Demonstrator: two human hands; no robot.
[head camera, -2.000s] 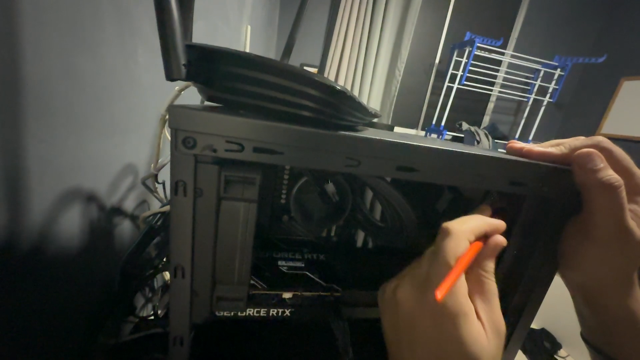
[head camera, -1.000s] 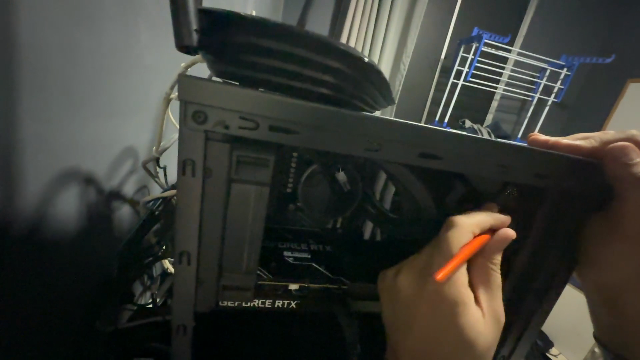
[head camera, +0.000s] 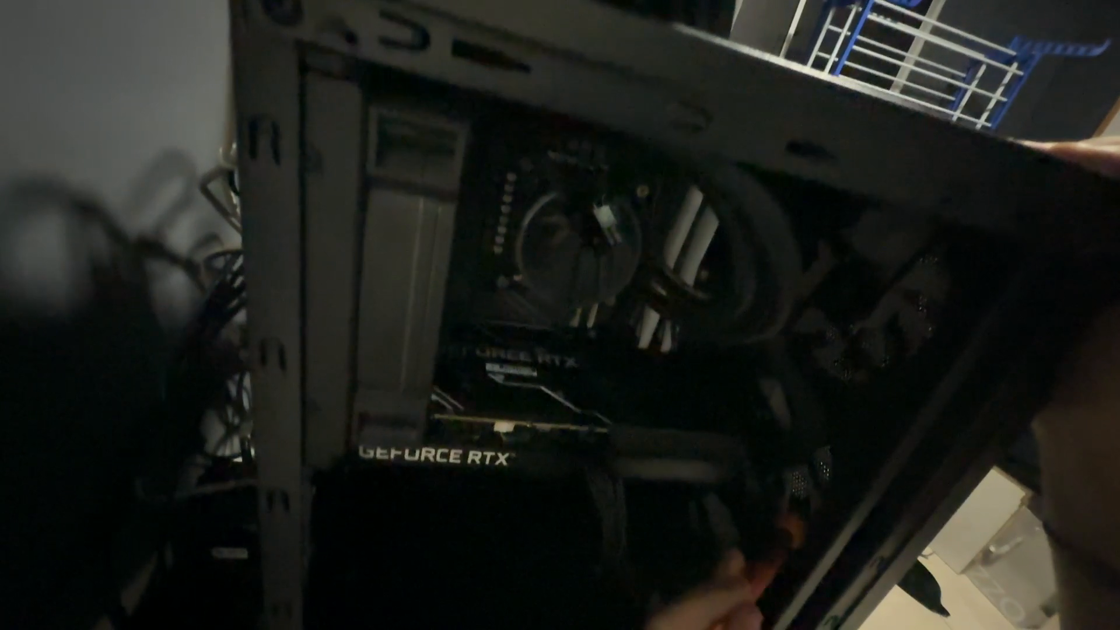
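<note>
A dark computer case (head camera: 560, 52), tilted in view and with its side uncovered, fills the frame. Inside are a round cooler pump head (head camera: 579, 247), light memory sticks (head camera: 687, 232) and a graphics card (head camera: 525, 442) marked GEFORCE RTX. Low in the case, my left hand (head camera: 713, 599) is partly in view, blurred and dim, around an orange stick-like tool (head camera: 774, 556); its tip is lost in the dark. At the right, my right hand (head camera: 1081, 153) holds the case's top corner, mostly cut off by the frame edge.
Tangled cables (head camera: 226, 350) hang behind the case, beside the wall at left. A white and blue drying rack (head camera: 919, 66) stands beyond the top edge. At the lower right, a pale box-like thing (head camera: 976, 516) lies past the case.
My left hand has moved down inside the case with the orange tool. My right hand stays at the top corner. The view has moved closer to the case.
</note>
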